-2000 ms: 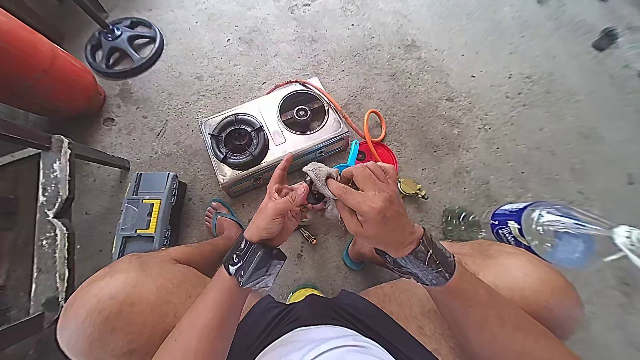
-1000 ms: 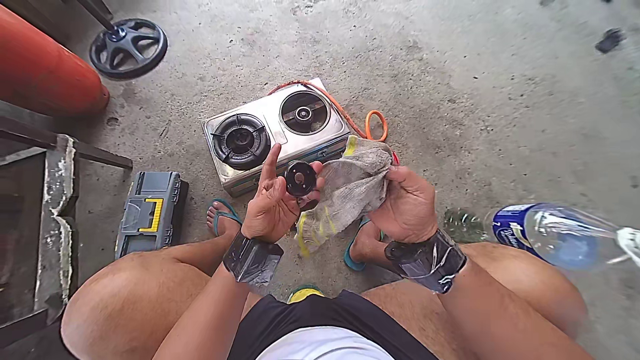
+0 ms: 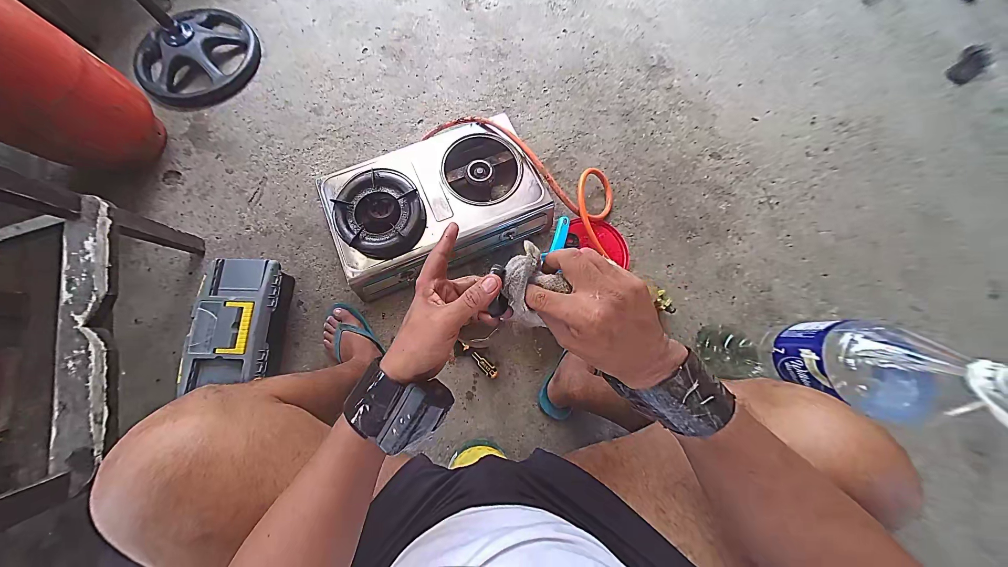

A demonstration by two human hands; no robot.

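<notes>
My left hand (image 3: 445, 315) pinches a small round black part (image 3: 498, 293) between thumb and fingers, its index finger pointing away. Bunched in my right hand (image 3: 602, 311), a grey cloth (image 3: 521, 282) presses against the right side of that part. Just beyond my hands, a two-burner steel gas stove (image 3: 429, 189) stands on the concrete floor. Its left burner carries a black pan support (image 3: 379, 214); the right opening (image 3: 481, 170) shows bare metal inside. An orange hose (image 3: 594, 197) curls from behind the stove to its right side.
A grey toolbox (image 3: 228, 323) with a yellow latch lies left of my foot. A red dish (image 3: 606, 242) and blue-handled tool (image 3: 561, 234) sit by the stove. Brass fittings (image 3: 483, 362) lie between my feet. A plastic bottle (image 3: 850, 364) is at right, a red cylinder (image 3: 71, 87) at upper left.
One second ago the cloth hung spread from my right hand, apart from the black part. Now it is bunched against the part, and my right hand has moved left towards my left hand.
</notes>
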